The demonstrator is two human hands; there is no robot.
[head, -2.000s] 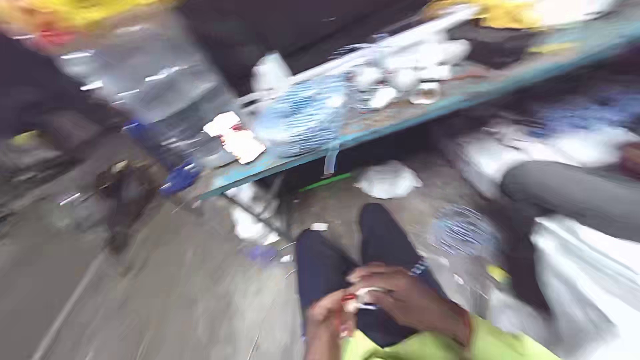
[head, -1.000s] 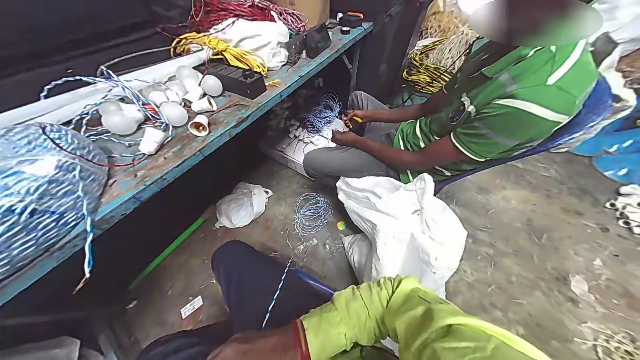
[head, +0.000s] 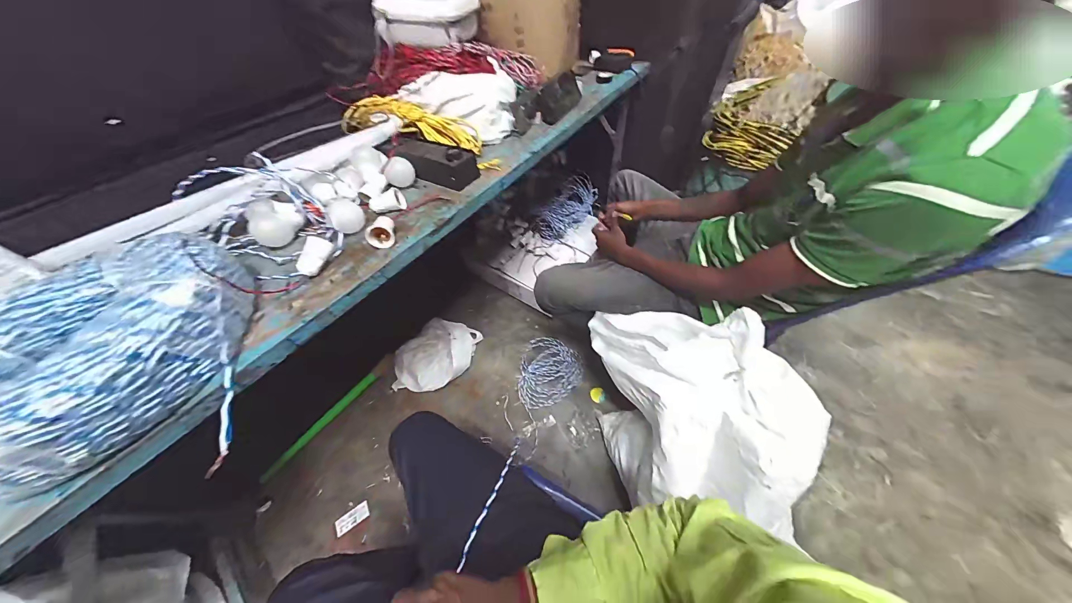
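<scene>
My right hand point(head: 461, 589) shows at the bottom edge, partly cut off, below a lime-yellow sleeve with a red band at the wrist. A blue-and-white twisted wire point(head: 488, 509) runs taut from this hand, past my dark-trousered knee, towards a loose coil point(head: 549, 373) of the same wire on the floor. The fingertips are hidden by the frame edge. My left hand is outside the view. On the bench at left lie white bulbs point(head: 346, 215), white lamp holders point(head: 380, 233) and a large plastic-wrapped bundle of blue-and-white wire point(head: 117, 343).
A worn blue bench point(head: 322, 293) crosses the left side, bearing yellow wire point(head: 410, 121) and red wire point(head: 419, 67). A co-worker in a green shirt point(head: 888, 201) sits at right. White sacks point(head: 720, 410), a small white bag point(head: 435, 356) and a green rod point(head: 322, 427) are on the floor.
The view has swung far to the right since two seconds ago. Both my hands were together over my lap then, around a small whitish item; now only the right shows.
</scene>
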